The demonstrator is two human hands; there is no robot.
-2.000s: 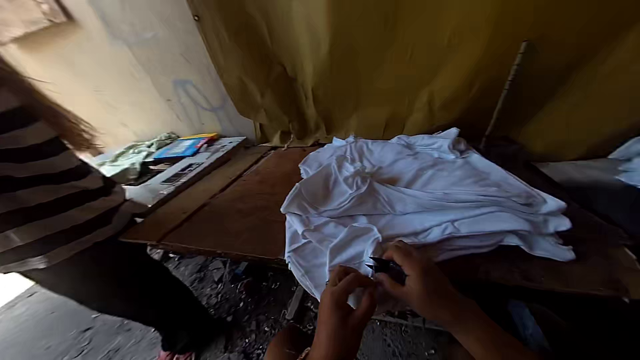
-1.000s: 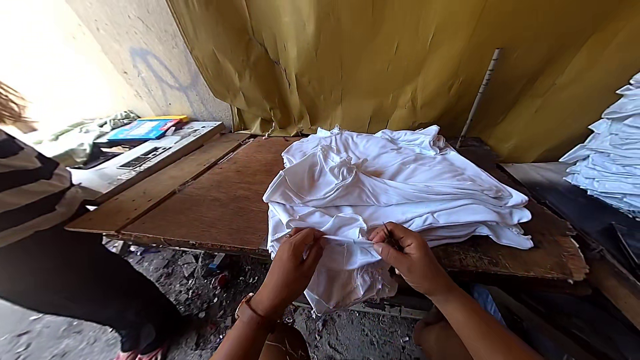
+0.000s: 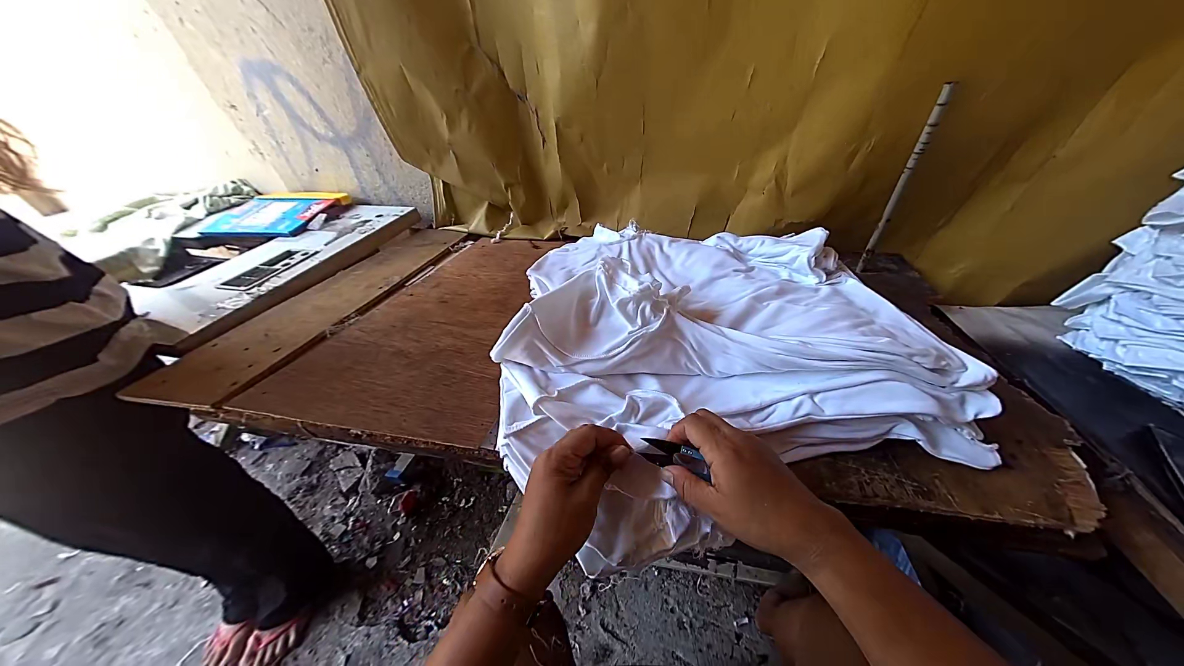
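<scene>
A pile of white fabric garments (image 3: 740, 342) lies on a brown wooden table, one part hanging over the front edge. My left hand (image 3: 578, 472) pinches the edge of this hanging white cloth (image 3: 638, 523) between thumb and fingers. Small dark thread snips (image 3: 678, 457) are in my right hand (image 3: 731, 476), their blades parted and pointing left toward my left fingertips. What the blades touch is too small to tell.
At the left stands a person (image 3: 83, 370) in a striped top and dark trousers. A white panel (image 3: 268, 268) bears blue and yellow packets (image 3: 277, 215). Another white garment stack (image 3: 1133, 296) is at right. A marked rod (image 3: 911, 176) leans behind the wooden table (image 3: 398, 342).
The snips' blades, not visible a second ago, now show between my hands. The view has shifted right since two seconds ago, bringing the right-hand stack further into view.
</scene>
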